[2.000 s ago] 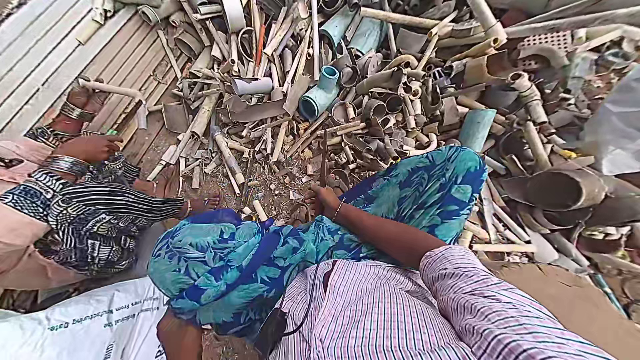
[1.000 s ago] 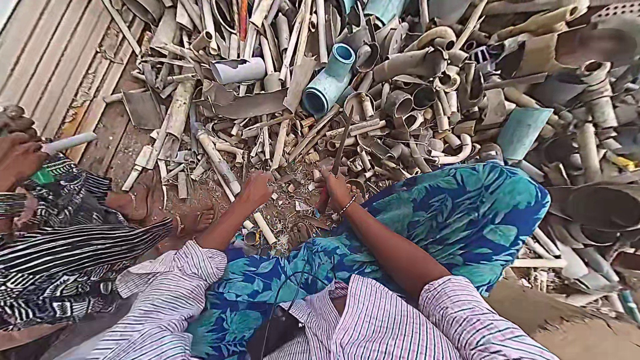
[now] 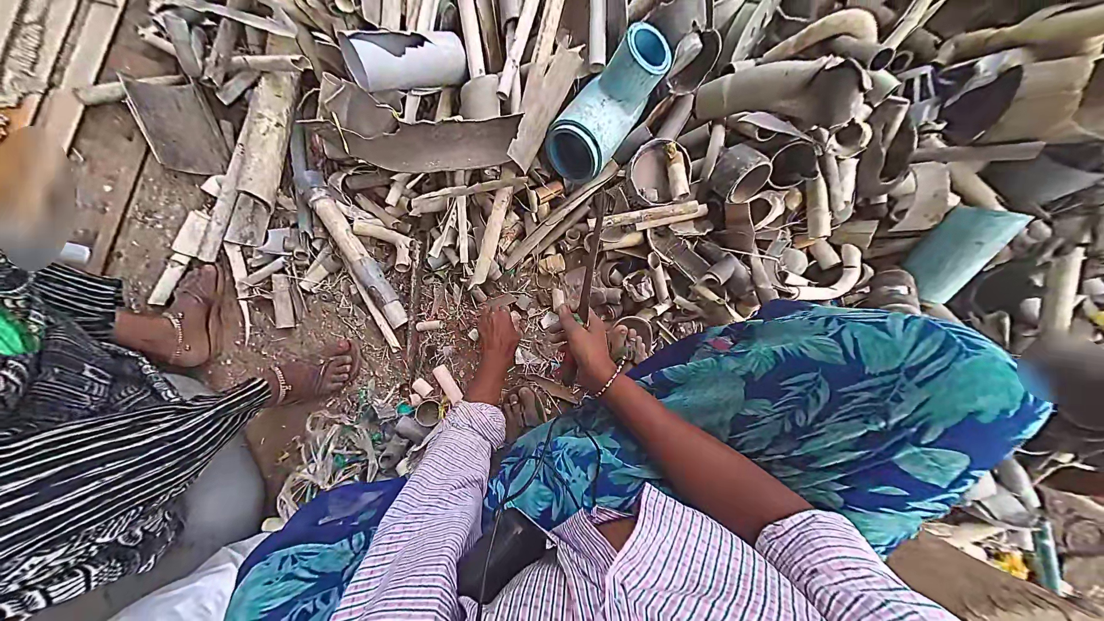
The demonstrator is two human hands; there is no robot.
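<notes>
My right hand (image 3: 588,345) is closed around the lower end of a long, narrow, dark metal tool (image 3: 592,259), a blade or bar, which stands up away from me. Just to the left, my left hand (image 3: 498,338) is low over the small scraps, its fingers curled; whether something lies in them I cannot tell. Short pale pipe pieces (image 3: 447,384) lie beside my left wrist. Beyond both hands spreads a heap of scrap plastic pipes, with a blue pipe fitting (image 3: 611,99) and a broken white pipe (image 3: 404,60) on top.
A seated co-worker's bare feet (image 3: 315,375) and striped clothing (image 3: 112,448) are at the left. My patterned skirt (image 3: 819,397) covers my knees. A teal curved pipe piece (image 3: 964,252) lies at the right of the heap. Tangled plastic strips (image 3: 332,453) sit left of my sleeve.
My left hand, near my lap at the lower left two seconds ago, has come forward beside my right hand. The right hand keeps hold of the dark tool. The view has shifted closer to the heap.
</notes>
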